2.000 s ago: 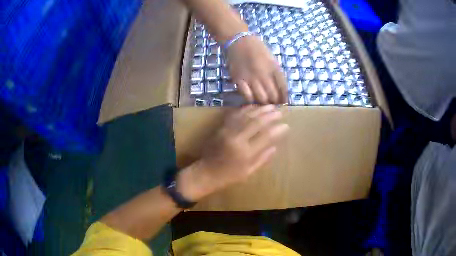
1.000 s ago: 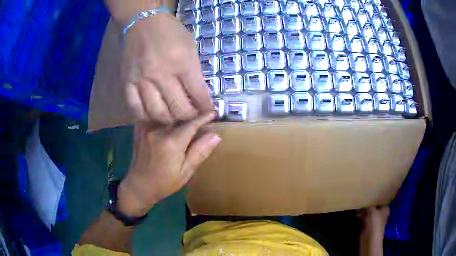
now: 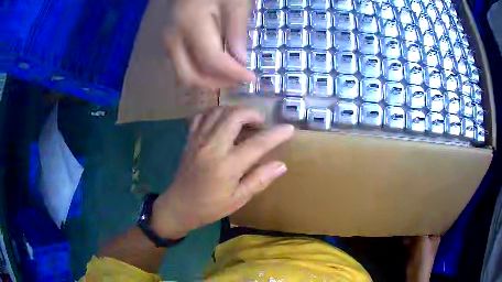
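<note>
A large brown carton (image 3: pixel 374 179) stands open before me, filled with tight rows of shiny silver-white square units (image 3: pixel 349 85). The front row is uneven: one unit (image 3: pixel 293 109) stands slightly behind its neighbour (image 3: pixel 319 117), and a gap lies left of them. My left hand (image 3: pixel 220 160), with a dark wristband, is at the carton's front left edge. Its fingers are apart, index fingertip beside the front units, with nothing visibly held. A hand that appears to be my right (image 3: pixel 423 254) is at the carton's bottom right edge. Its fingers are hidden.
Another person's blurred hand (image 3: pixel 212 47) reaches in from the top over the carton's left edge. A carton flap (image 3: pixel 151 82) folds out left. Blue material (image 3: pixel 71 44) fills the upper left, above green floor (image 3: pixel 110 165). My yellow clothing (image 3: pixel 286 261) is just below the carton.
The carton fills more of the view's right. My left hand moved left, then slightly right along the front edge. The other person's hand lifted from the front row. The lower-right hand came into view.
</note>
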